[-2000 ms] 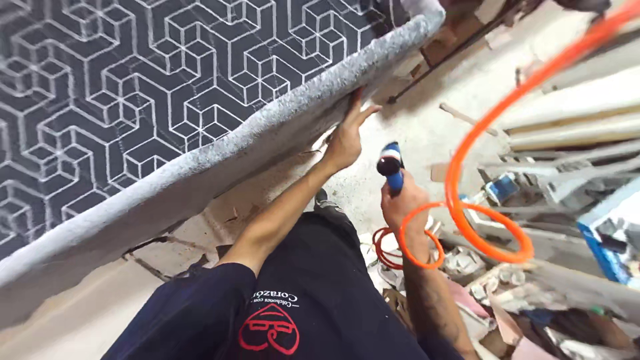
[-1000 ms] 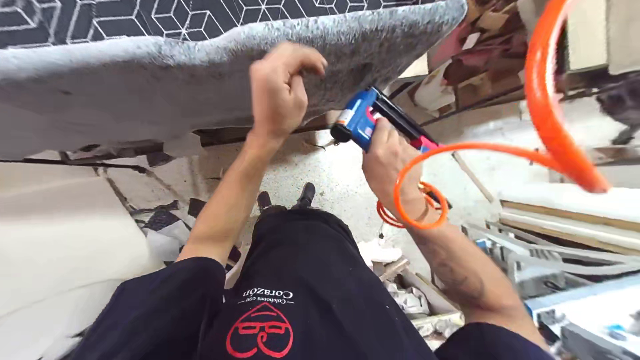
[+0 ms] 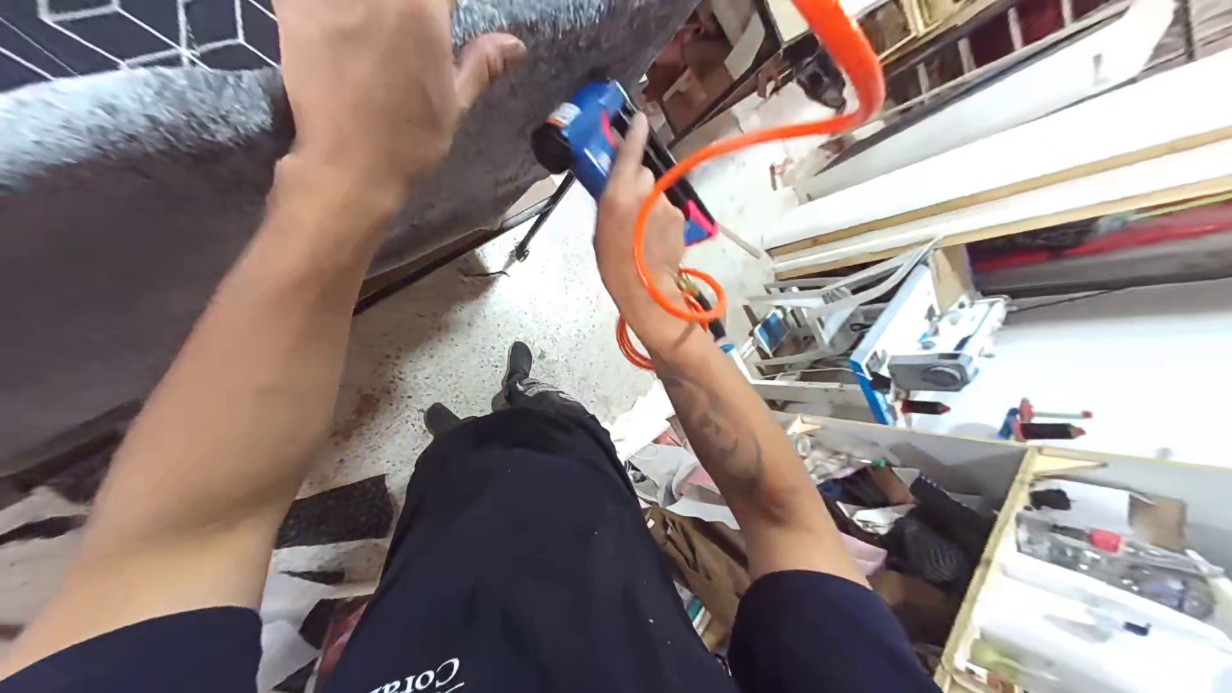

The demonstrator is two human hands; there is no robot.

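Observation:
My right hand (image 3: 640, 217) grips a blue and black pneumatic staple gun (image 3: 592, 135), its nose end close to the side of a grey plush-upholstered piece (image 3: 144, 250). An orange coiled air hose (image 3: 751, 144) loops around the right wrist and runs up out of view. My left hand (image 3: 375, 87) lies over the fuzzy top edge of the piece, thumb out to the side; its other fingers are cut off by the frame's top. Dark fabric (image 3: 125, 34) with white geometric lines covers the upper face at the top left.
A sewing machine (image 3: 938, 361) stands on a white table (image 3: 1136, 337) at the right. Below it, a wooden-edged bin (image 3: 1025, 510) holds scraps and tools. Long padded boards (image 3: 1011, 144) lie at the upper right. Fabric offcuts (image 3: 337, 510) litter the speckled floor (image 3: 568, 298) near my feet.
The left hand, raised in front of the padded side a second ago, is now over the top edge. My right hand still holds the staple gun, now beside the upholstered side. The view has shifted.

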